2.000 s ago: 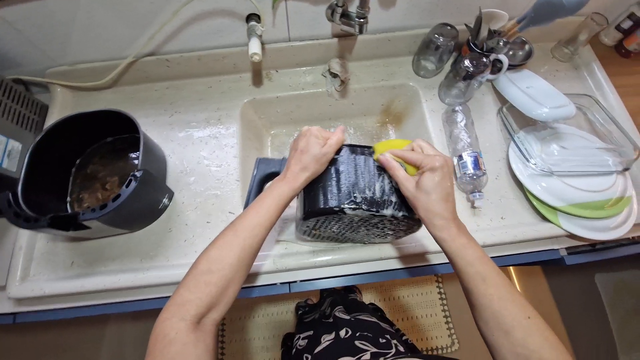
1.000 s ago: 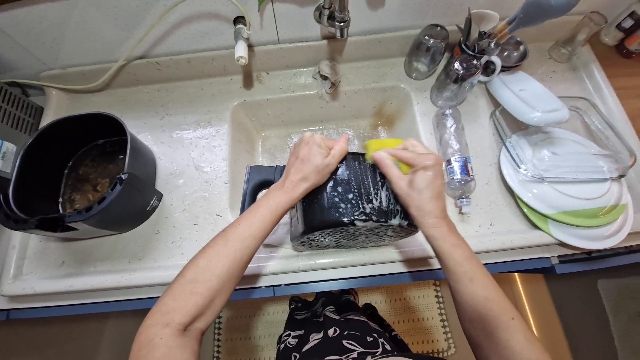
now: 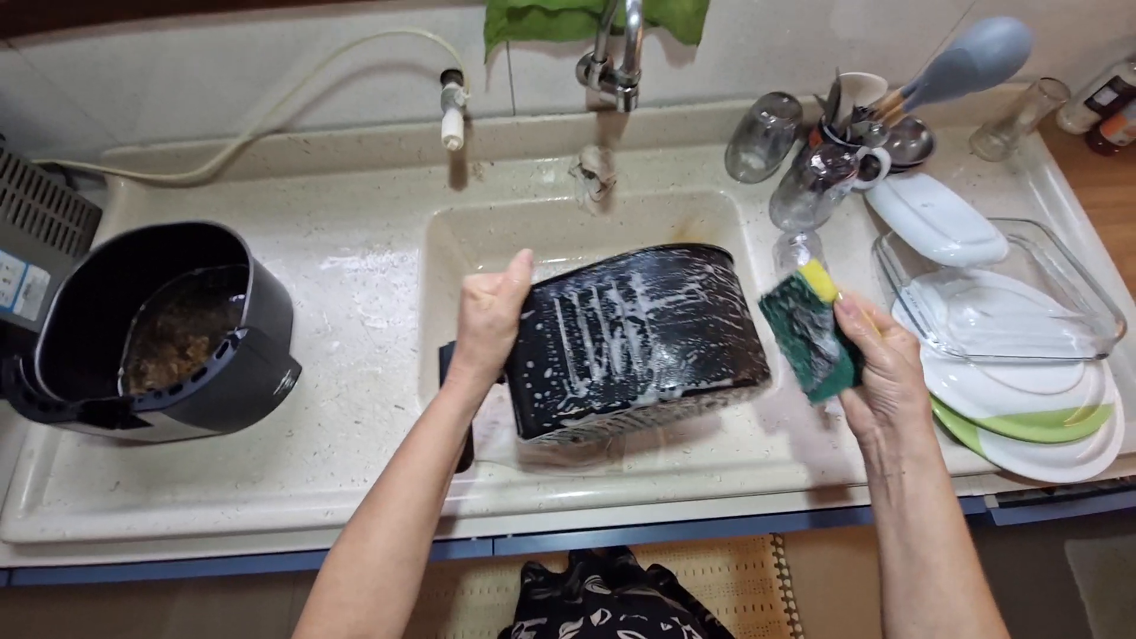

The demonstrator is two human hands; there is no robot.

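My left hand (image 3: 491, 324) grips the handle end of a black air fryer basket (image 3: 643, 333), which lies tilted on its side over the sink basin (image 3: 497, 231). White suds streak the basket's slotted side wall, and its perforated bottom faces toward me. To the right of the basket, my right hand (image 3: 883, 364) holds a yellow and green scouring sponge (image 3: 812, 333), its dark green, sudsy face turned to the camera. The sponge and the basket are apart.
A black air fryer drawer (image 3: 253, 355) with murky liquid stands at left. Behind the basin is a faucet (image 3: 612, 75). Right of it are an upturned glass (image 3: 763, 138), a utensil holder (image 3: 821, 173), a glass baking dish (image 3: 1087, 333) and stacked plates (image 3: 1065, 448).
My right hand has moved right, off the basket's wall, with the sponge; its green face now shows. My left hand still holds the basket's handle end.
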